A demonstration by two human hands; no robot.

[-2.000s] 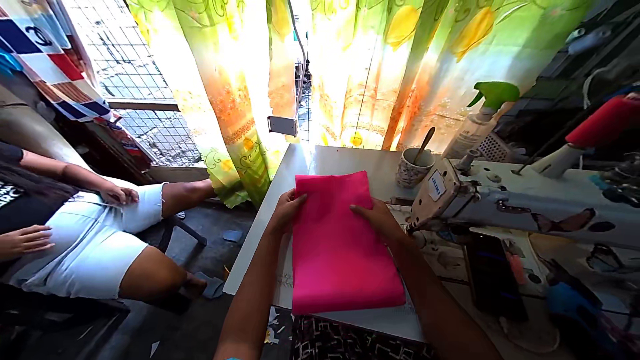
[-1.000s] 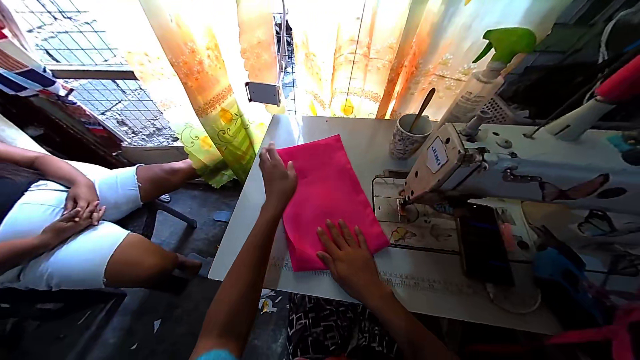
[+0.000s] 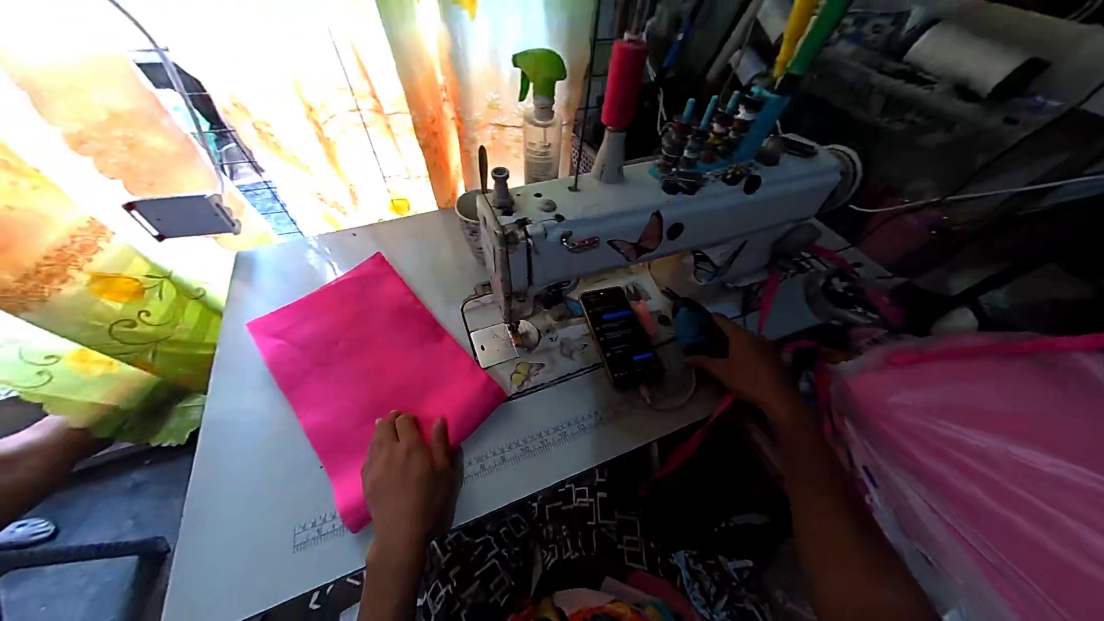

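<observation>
A folded piece of bright pink cloth [image 3: 371, 362] lies flat on the white sewing table [image 3: 216, 483], left of the needle area. My left hand [image 3: 405, 470] rests on its lower edge with the fingers apart. To the right, my right hand [image 3: 742, 362] is closed around a dark blue tool with a dark tip [image 3: 697, 328], whose kind I cannot tell. Between the hands a smartphone [image 3: 621, 336] with a lit screen lies on the bed of the white sewing machine [image 3: 586, 233]. A printed ruler scale [image 3: 535, 444] runs along the table's front part.
Behind the machine head stand a cup [image 3: 468, 216] and a spray bottle with a green trigger [image 3: 541, 121]. A red thread cone [image 3: 624, 84] sits on the machine. Pink material in clear plastic [image 3: 975, 448] fills the right side. A person's arm [image 3: 43, 466] shows at far left.
My right hand has left the pink cloth and moved right to the dark blue tool. My left hand has moved from the cloth's upper left to its lower edge. The view has swung right.
</observation>
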